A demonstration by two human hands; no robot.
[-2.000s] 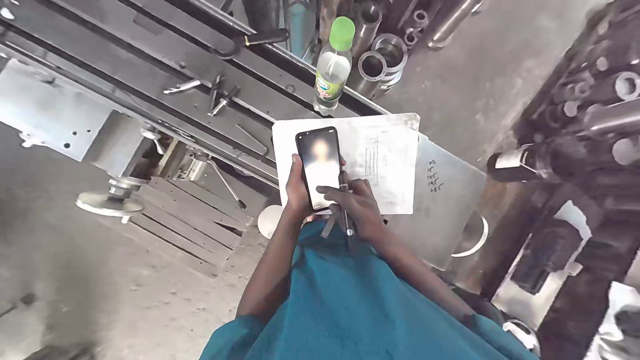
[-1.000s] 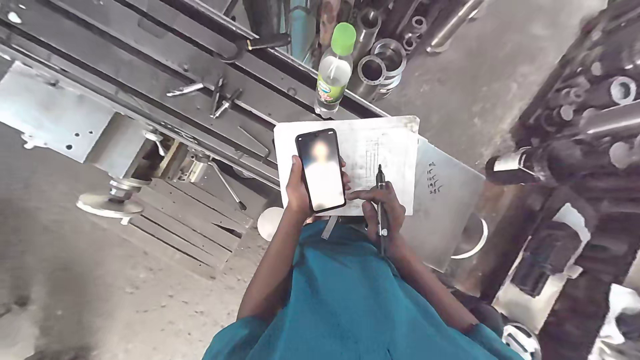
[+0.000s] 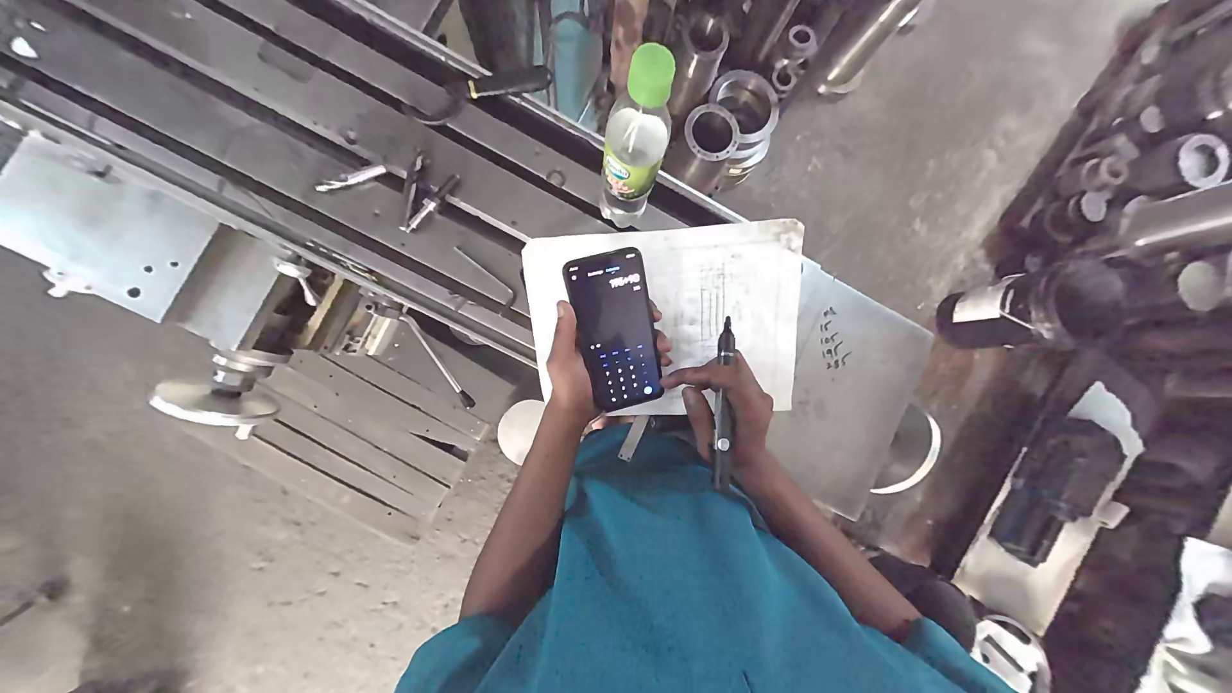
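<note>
My left hand (image 3: 573,361) is wrapped around a dark smartphone (image 3: 614,322), whose screen shows a calculator keypad. Between the fingers of my right hand (image 3: 736,399) is a black pen (image 3: 724,395), pointing away from me, and the index finger reaches to the phone's lower right edge. Under both hands lies a white paper sheet (image 3: 760,274) with a line drawing on it. A metal plate (image 3: 847,404) bearing handwritten marks lies partly under the sheet.
A clear bottle with a green cap (image 3: 635,144) stands past the sheet on a slotted machine table (image 3: 318,111). Drill bits (image 3: 351,178) and a hex key (image 3: 486,274) lie there. A handwheel (image 3: 214,399) juts out at left. Metal rings (image 3: 712,132) and pipes stand beyond.
My right hand with the pen moved right from over the phone, then its index finger came back to the phone's edge. The screen has changed from a bright picture to a dark calculator.
</note>
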